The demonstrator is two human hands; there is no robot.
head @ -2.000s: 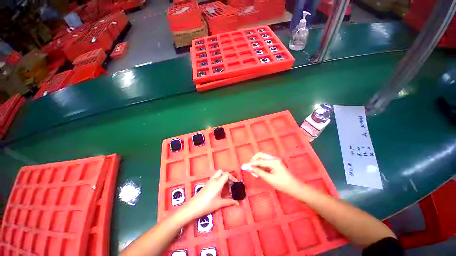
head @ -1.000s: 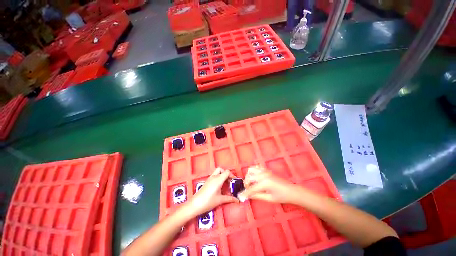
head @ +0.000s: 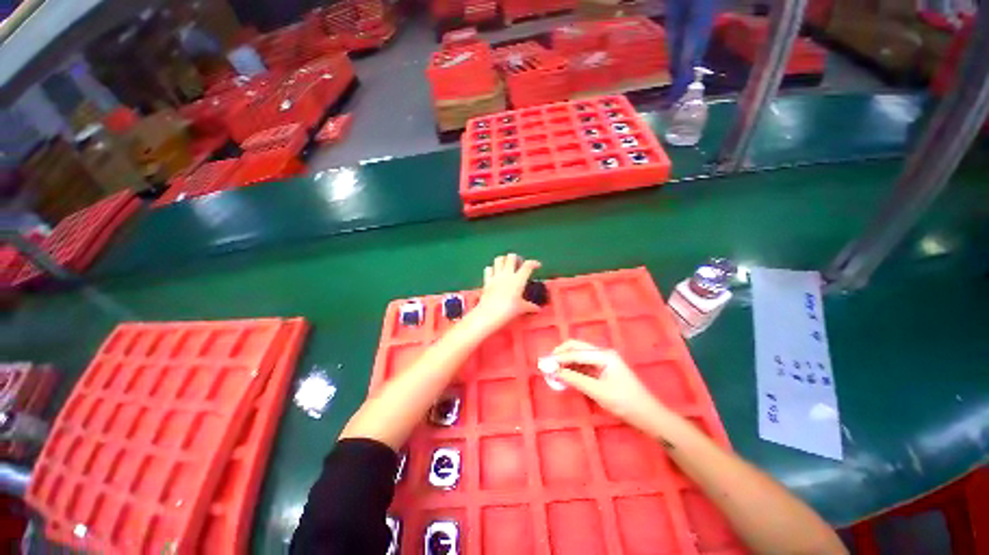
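My left hand (head: 505, 293) is at the far row of the red pocketed tray (head: 502, 459), its thumb and fingers around a small black smartwatch body (head: 535, 292) at a far-row pocket. Whether the unit rests in the pocket is unclear. My right hand (head: 594, 376) pinches a small white cloth (head: 551, 372) above the tray's middle. Two dark units (head: 410, 312) sit to the left in the far row. Pale-rimmed units (head: 444, 468) sit in the nearer left pockets, some partly hidden by my left arm.
Stacked red trays (head: 163, 401) lie at left. A white bottle (head: 699, 298) and a handwritten paper strip (head: 797, 363) lie right of the tray. Stacked trays with units (head: 564, 186), a clear pump bottle (head: 688, 112) and metal posts stand beyond. A person's legs show behind.
My left hand has moved from the tray's middle to its far row with the black unit. My right hand has drawn back from the unit with the cloth. The view has shifted.
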